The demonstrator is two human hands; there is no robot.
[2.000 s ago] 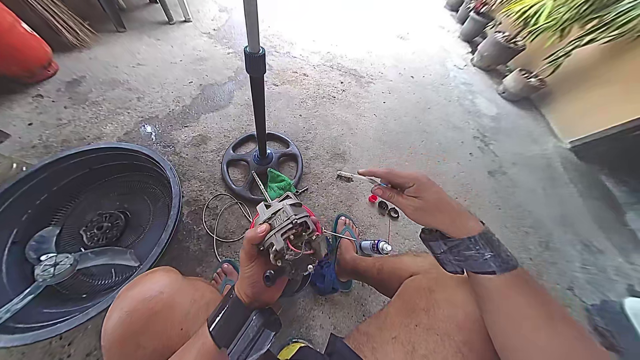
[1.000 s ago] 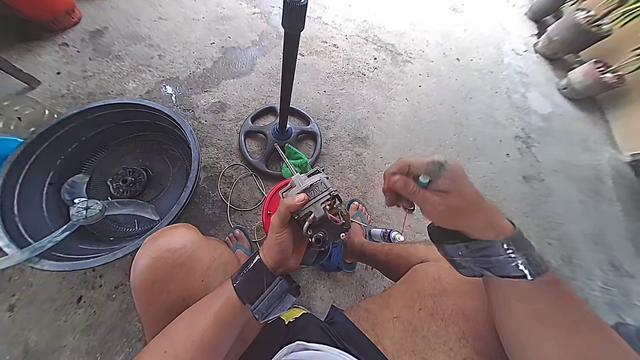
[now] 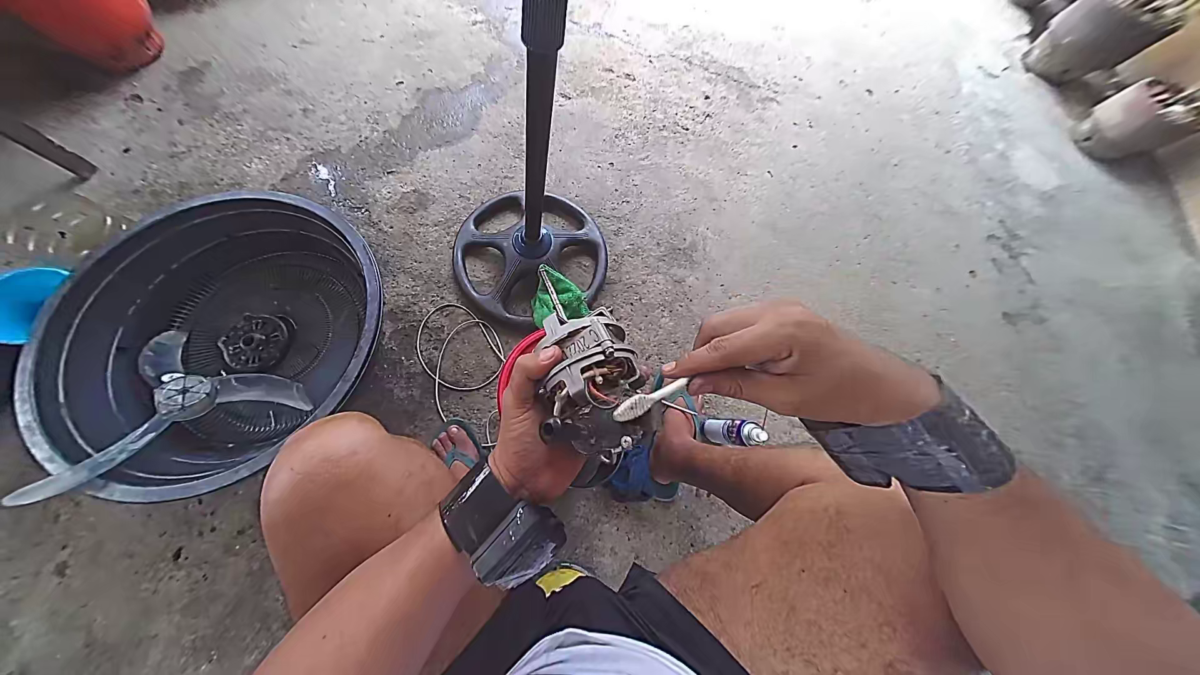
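Note:
My left hand (image 3: 534, 436) grips an electric fan motor (image 3: 586, 352) from its left and lower side, with the metal shaft pointing up and away. Wires show at the motor's near end. In my right hand (image 3: 783, 361) is a white toothbrush (image 3: 652, 400), its head over the dark gear housing beside the wires; whether the bristles touch cannot be told. Below my right hand a spray can or bottle (image 3: 734, 431) lies by my foot. Behind the motor are a green cloth (image 3: 561, 295) and part of a red round thing (image 3: 516, 361).
A fan stand's pole (image 3: 538, 141) rises from its round base (image 3: 586, 230) in front. At the left, a large black basin (image 3: 56, 403) holds a fan blade (image 3: 187, 396) and a grille. A pale cable (image 3: 441, 361) lies coiled on the concrete. Pots (image 3: 1102, 42) stand at the far right.
My right hand has come from the right to the motor, bringing the brush head over it. The motor stays in my left hand.

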